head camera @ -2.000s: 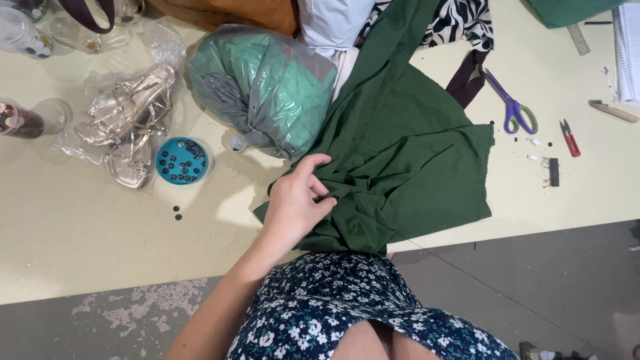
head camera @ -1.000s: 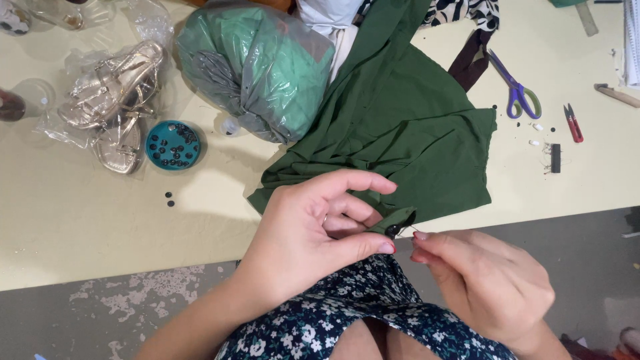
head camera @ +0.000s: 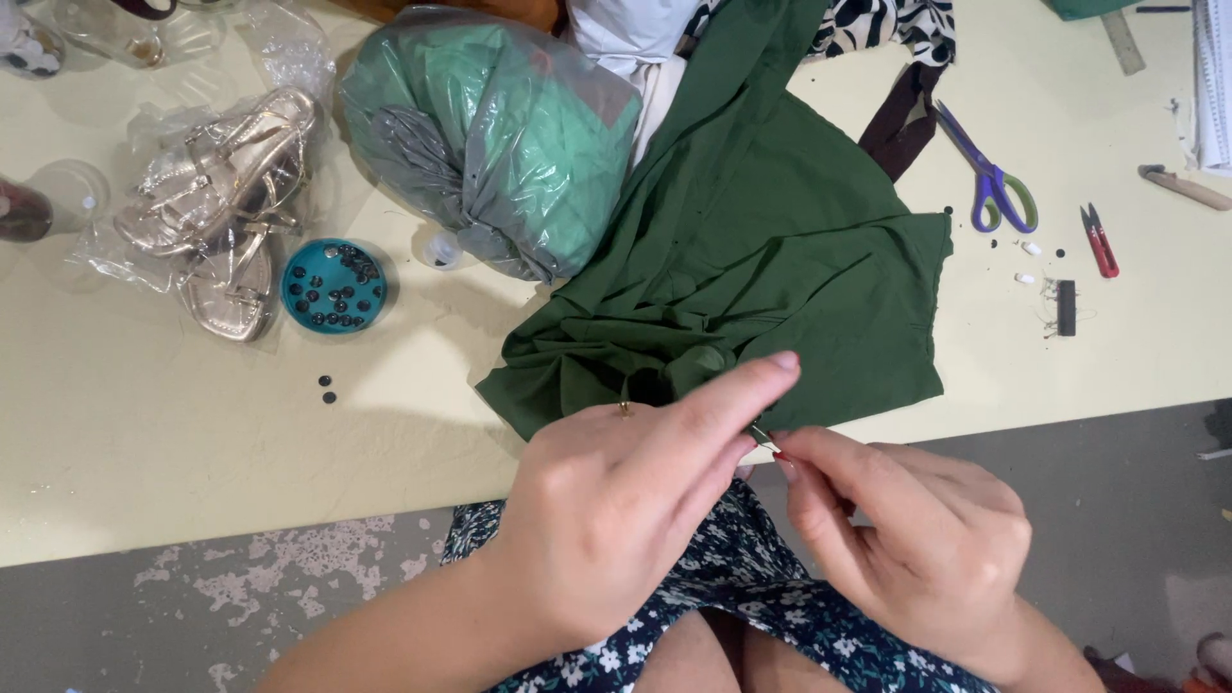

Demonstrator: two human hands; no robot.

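Note:
Dark green fabric [head camera: 770, 241] lies bunched over the table, its near edge gathered at my hands. My left hand [head camera: 626, 481] holds a fold of it, the index finger stretched out to the right and the back of the hand hiding most of the grip. Close on its right, the fingertips of my right hand [head camera: 895, 539] pinch a thin thing, a needle or thread, at the fabric's edge. A teal round lid [head camera: 334, 286] holds several dark buttons, and loose dark buttons [head camera: 327, 389] lie below it on the tabletop.
Gold sandals in clear plastic [head camera: 226, 207] and a tied bag of green cloth [head camera: 491, 144] are at the left and back. On the right lie purple-handled scissors [head camera: 991, 183], red thread snips [head camera: 1099, 243], a dark block with pins or thread ends [head camera: 1065, 308] and a ruler [head camera: 1123, 43].
Two seconds ago only my left hand showed, resting on the fabric. My right hand has since come in, and my left has turned so that its back now covers the button seen at its fingertips one second ago.

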